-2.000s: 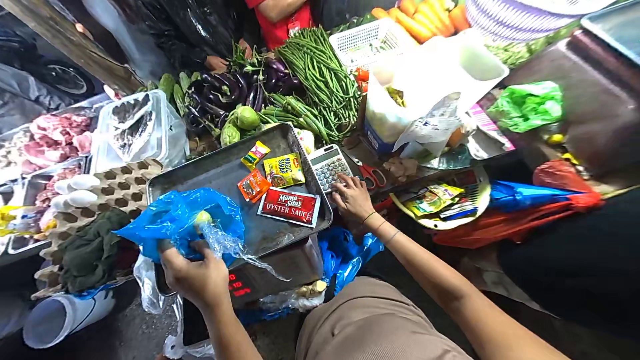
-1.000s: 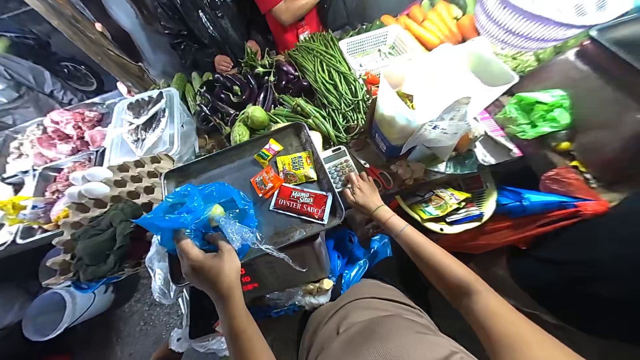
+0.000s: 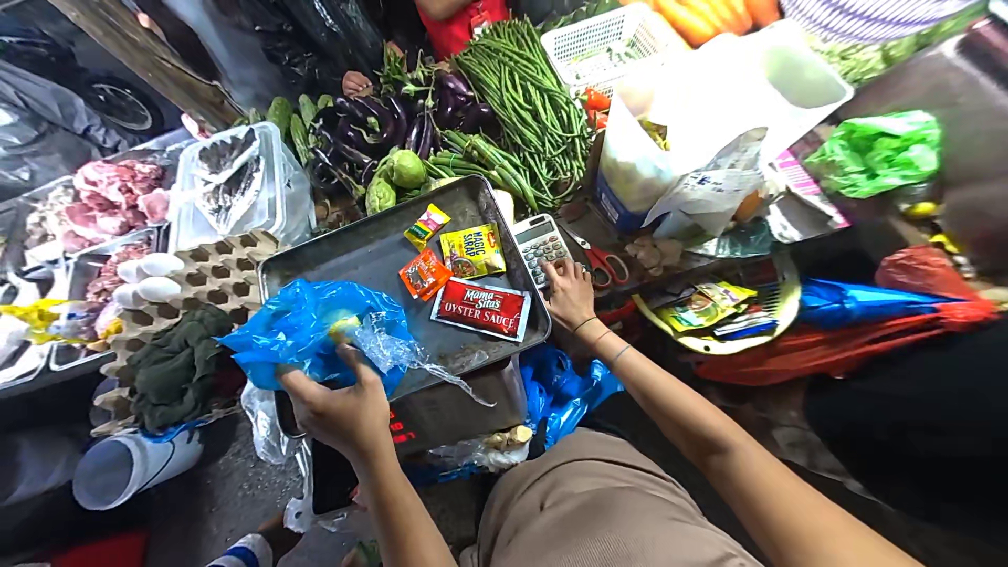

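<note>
My left hand (image 3: pixel 339 402) grips a blue plastic bag (image 3: pixel 303 323) over the left part of a dark metal tray (image 3: pixel 346 256); clear plastic and something pale yellow show at the bag's opening. With its fingers on the keys, my right hand (image 3: pixel 568 291) rests on a calculator (image 3: pixel 542 248) beside the tray's right edge. On the tray lie a red oyster sauce pouch (image 3: pixel 482 309), a yellow seasoning packet (image 3: pixel 472 252), an orange packet (image 3: pixel 424 274) and a small yellow-green packet (image 3: pixel 428 227). Red-handled scissors (image 3: pixel 606 266) lie right of the calculator.
Behind the tray are eggplants (image 3: pixel 362 130) and long green beans (image 3: pixel 528 110). Eggs (image 3: pixel 153 279) on a carton, a dark cloth (image 3: pixel 179 366) and meat trays stand at left. A basket of packets (image 3: pixel 787 315) sits right, near my forearm. Across the produce, a person in red stands.
Both hands stay in about the same places, the left with the blue bag and the right at the calculator. The right hand's fingers have shifted slightly on the keys.
</note>
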